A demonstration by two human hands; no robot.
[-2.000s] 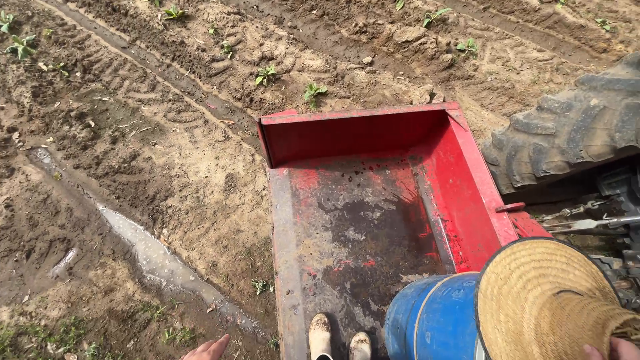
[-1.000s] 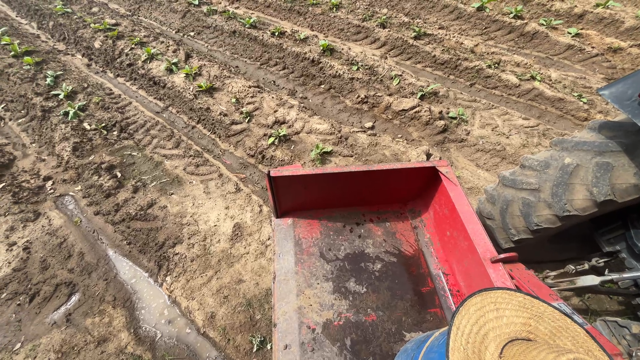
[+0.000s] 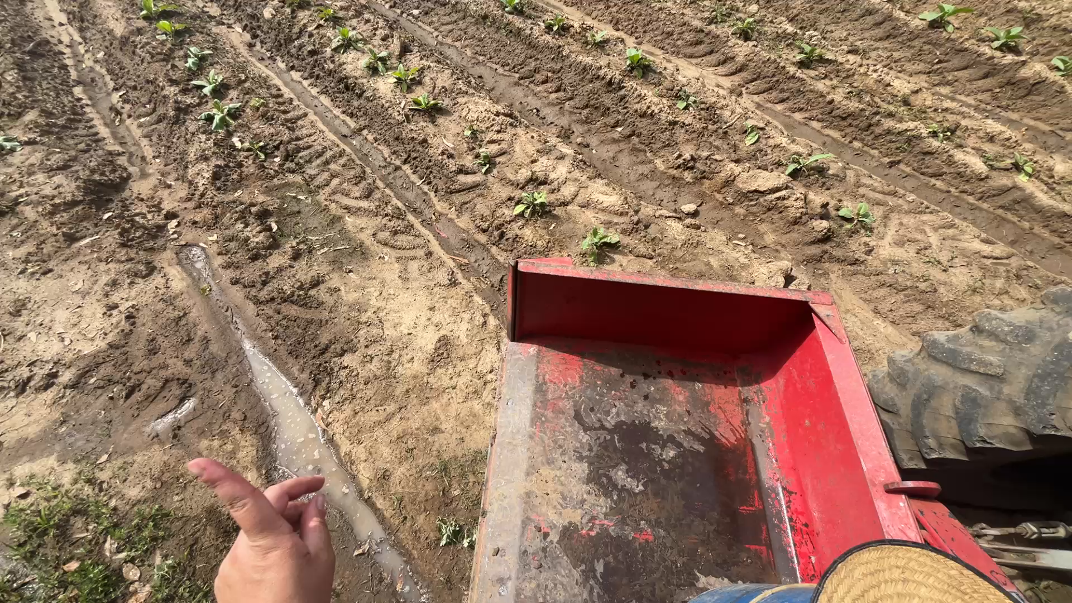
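My left hand is raised at the bottom left over the muddy ground, empty, its fingers apart and partly bent. To its right lies a red metal carrier box with a worn, scraped floor and its near-left side open. At the bottom edge, the rim of a straw hat covers part of a blue drum. My right hand is out of view.
A large muddy tractor tyre stands right of the box, with metal linkage below it. A narrow water-filled rut runs left of the box. Ahead are soil rows with young leafy plants.
My left hand has come into view at the bottom left. The view has tilted up towards the field, and the boots seen earlier on the box floor are out of view.
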